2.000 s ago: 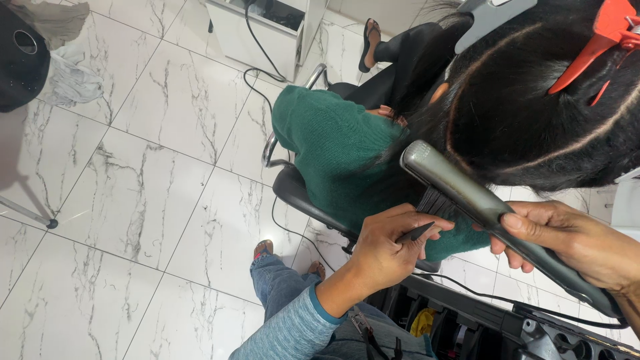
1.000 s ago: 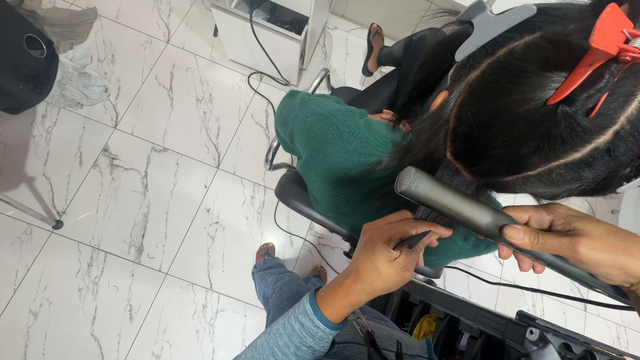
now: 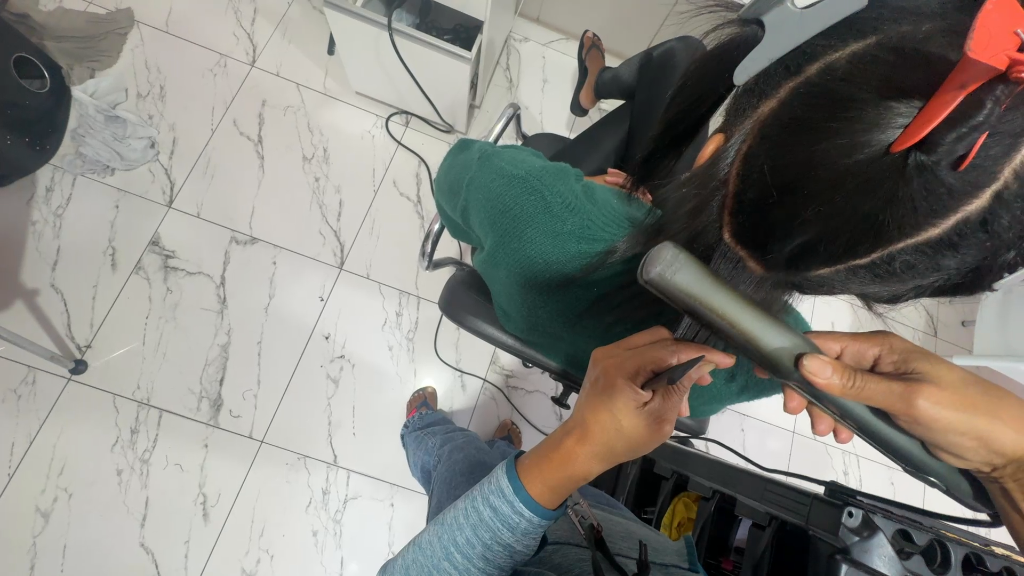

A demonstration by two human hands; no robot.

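My right hand [image 3: 904, 392] grips a dark grey hair straightener [image 3: 744, 320], whose plates lie across a section of long black hair [image 3: 696, 324] below the seated person's head. Just below the straightener, my left hand [image 3: 640, 396] is closed on a black comb [image 3: 676, 373]; its pointed end shows at the fingers, the rest is mostly hidden. The fingertips are at the lower end of the hair section. The head [image 3: 848, 176] has curved partings, with a red hair clip [image 3: 952, 80] on top and a grey hair clip [image 3: 788, 32] near the front.
The person in a green sweater [image 3: 528, 216] sits in a black salon chair [image 3: 488, 320] with chrome armrests. A black tool trolley [image 3: 768, 488] stands close in front of me. Cables [image 3: 480, 368] run over the marbled floor. A white cabinet [image 3: 408, 64] is beyond the chair.
The straightener stays at the hair section, shifted slightly along it relative to the head. Both hands keep their holds, with little other plain movement.
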